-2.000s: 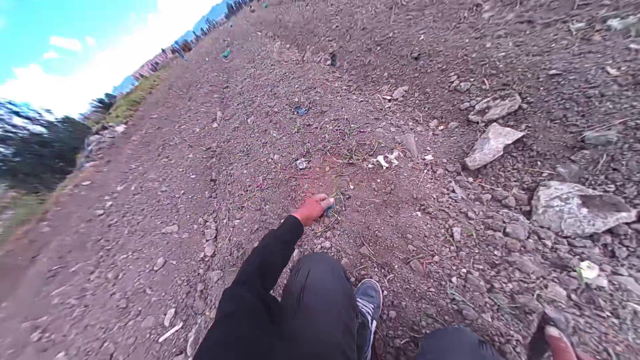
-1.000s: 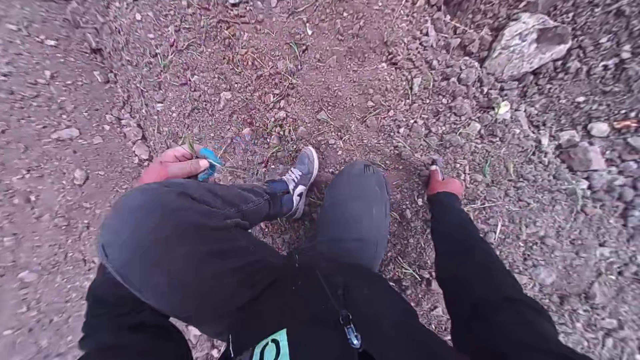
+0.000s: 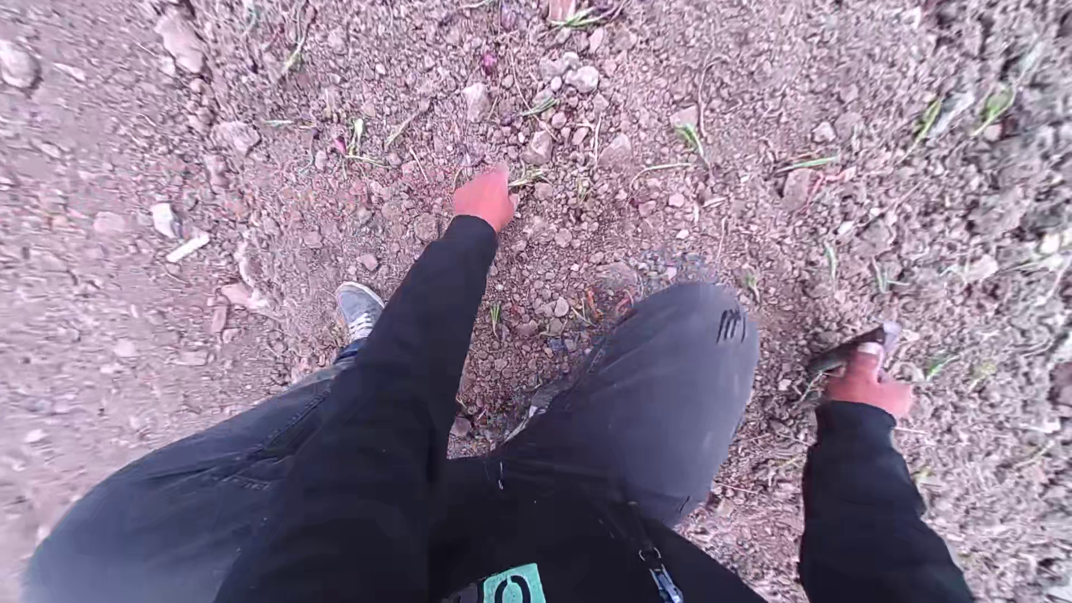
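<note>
My left hand [image 3: 486,199] reaches down to the stony soil, knuckles up, beside a small green plant shoot [image 3: 529,178]. Its fingers point downward and are mostly hidden, so I cannot tell whether they hold anything. Out to the right, past my bent knee, my right hand [image 3: 868,388] grips a dark, narrow object [image 3: 846,350], perhaps a small hand tool, low over the ground. Thin green shoots lie scattered on the soil, among them one [image 3: 691,138] above the knee and another [image 3: 811,163] farther right. A reddish-purple bit [image 3: 489,61] lies near the top.
Loose stones cover the ground, with larger ones [image 3: 178,42] at the upper left. A pale, stick-like piece [image 3: 188,247] lies left of my sneaker [image 3: 360,306]. My bent knee [image 3: 699,335] stands between the two hands. Coarser clods [image 3: 1005,205] lie at the right.
My left hand has moved from beside my left knee out to the soil ahead; the blue thing it held one second ago is out of sight. The view has shifted.
</note>
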